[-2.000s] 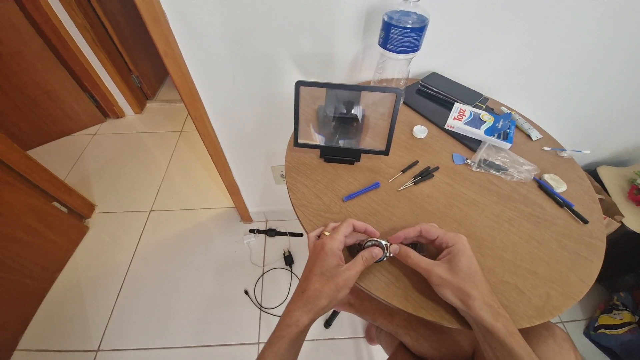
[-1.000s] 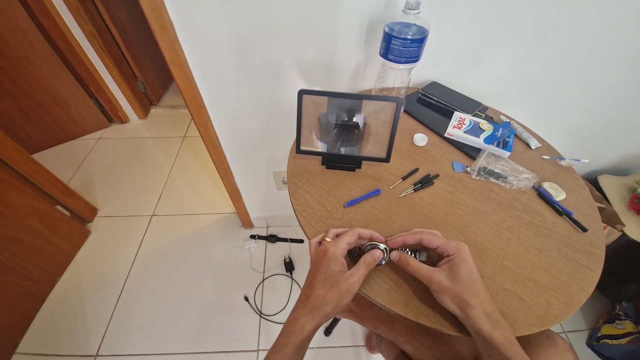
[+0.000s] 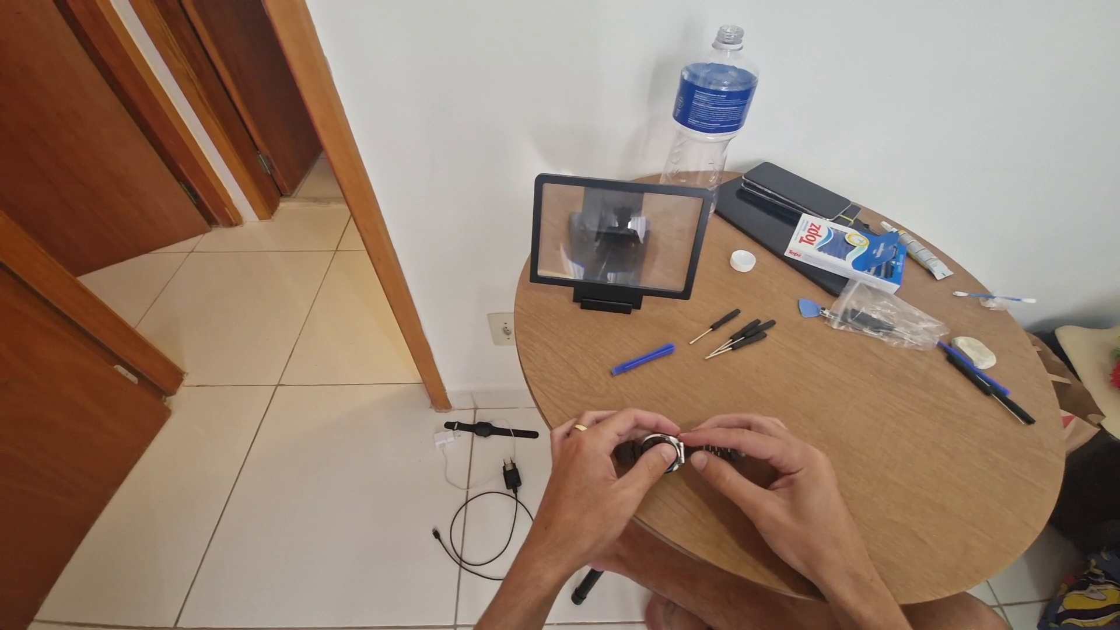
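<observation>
A wristwatch point(image 3: 662, 452) with a silver-coloured round case and a dark band is held over the near edge of the round wooden table. My left hand point(image 3: 604, 468), with a ring on one finger, grips the case, its thumb lying over the watch face. My right hand point(image 3: 774, 472) pinches the watch where the case meets the band; part of the band shows between its fingers. Beyond the hands lie a blue plastic pry tool point(image 3: 643, 359) and several small black-handled screwdrivers point(image 3: 742, 338). A framed magnifier screen point(image 3: 619, 236) stands upright behind them.
A plastic bottle point(image 3: 716, 96) stands at the back of the table point(image 3: 875, 490). Near it are a white cap point(image 3: 743, 261), a cotton swab box point(image 3: 844, 249), a clear plastic bag point(image 3: 885, 315) and a blue pen-like tool point(image 3: 973, 367). Another watch point(image 3: 490, 430) and a cable point(image 3: 455, 525) lie on the floor.
Both hands stay at the watch. The right fingers have shifted on the band, which showed more openly one second ago.
</observation>
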